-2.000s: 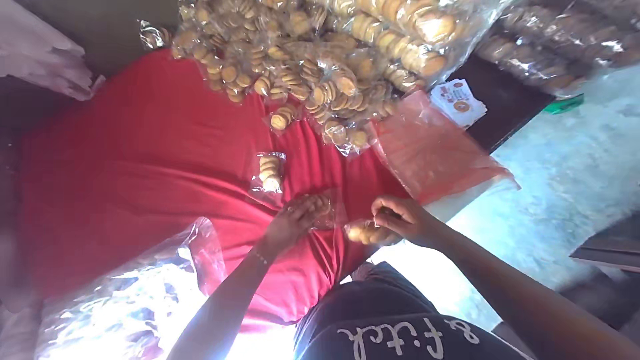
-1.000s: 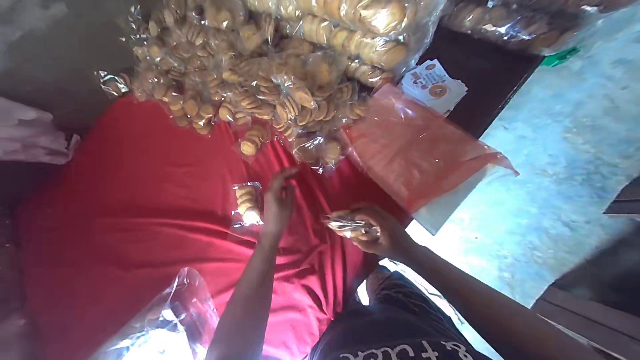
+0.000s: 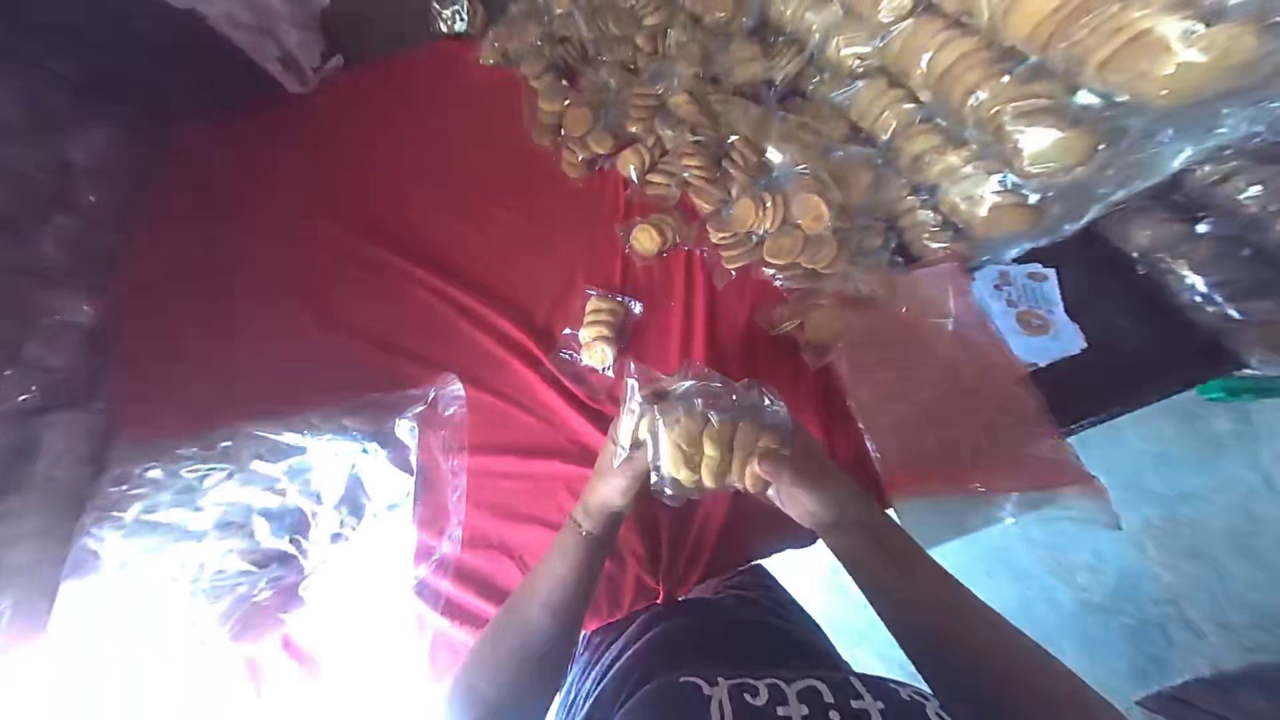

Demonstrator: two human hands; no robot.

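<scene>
Between my two hands is a clear plastic packet of round cookies [image 3: 712,445], lying crosswise over the red cloth [image 3: 330,270]. My left hand [image 3: 618,475] grips its left end, and my right hand [image 3: 805,482] grips its right end with the thumb against the cookies. Just above my left hand, a smaller cookie packet [image 3: 601,332] lies on the cloth. Farther up, another small packet [image 3: 652,236] rests near the edge of a large heap of packed cookies [image 3: 740,190].
Large bags of stacked cookies [image 3: 960,110] fill the upper right. A translucent red plastic bag [image 3: 950,390] lies right of my hands, beside printed labels [image 3: 1030,310] on a dark surface. Clear plastic bags [image 3: 260,500] lie at the lower left under strong glare.
My left hand was apart from my right a second ago, raised near the heap; now both hands hold the packet. The packet in my right hand has come around into fuller view.
</scene>
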